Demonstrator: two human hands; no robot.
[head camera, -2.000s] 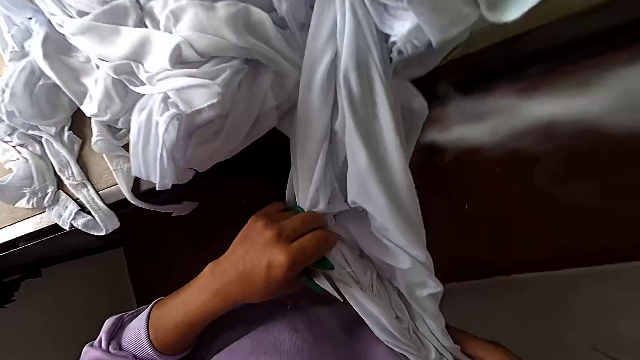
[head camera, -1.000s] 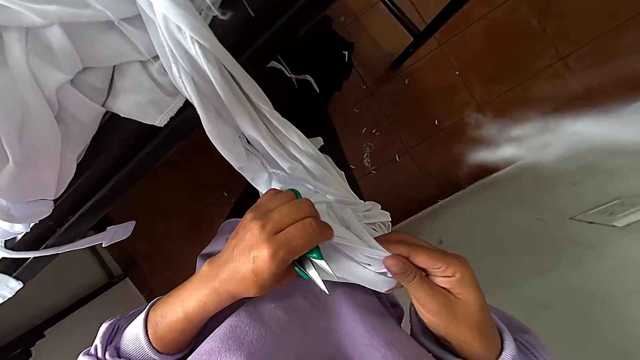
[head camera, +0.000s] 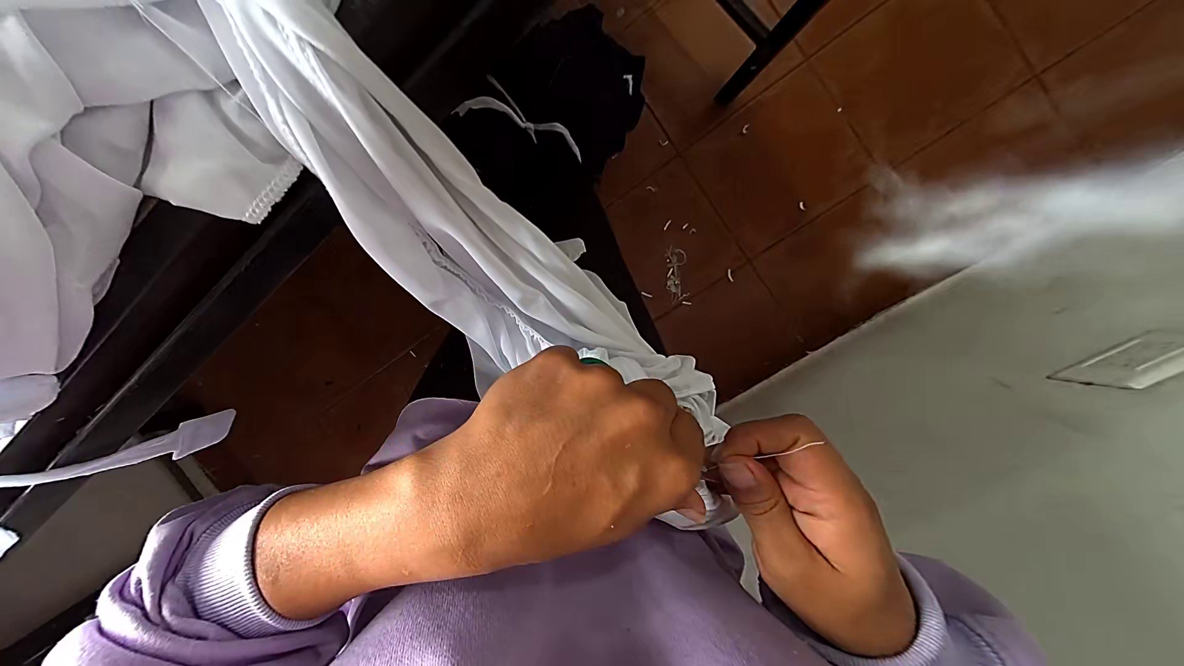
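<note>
A long white cloth (head camera: 444, 213) with a seam and a gathered end runs down from the upper left to my hands. My left hand (head camera: 573, 453) is closed over its gathered end, back of the hand up. A small bit of green handle (head camera: 595, 361) shows above the knuckles; the blades of the scissors are hidden under the hand. Against the left fingertips, my right hand (head camera: 805, 518) pinches thumb to forefinger at the cloth's edge, with a thin white thread (head camera: 791, 451) lying across the fingers.
More white fabric (head camera: 83, 157) lies on a dark table edge (head camera: 213, 277) at the left, and a white strap (head camera: 120, 460) hangs there. Thread scraps (head camera: 675, 268) dot the brown tiled floor (head camera: 795, 157). A dark cloth (head camera: 592, 92) and a black metal leg (head camera: 768, 60) are beyond.
The scissor blades, visible below my left hand one second ago, are now hidden. My left hand has moved right, against my right hand. The view has shifted since two seconds ago.
</note>
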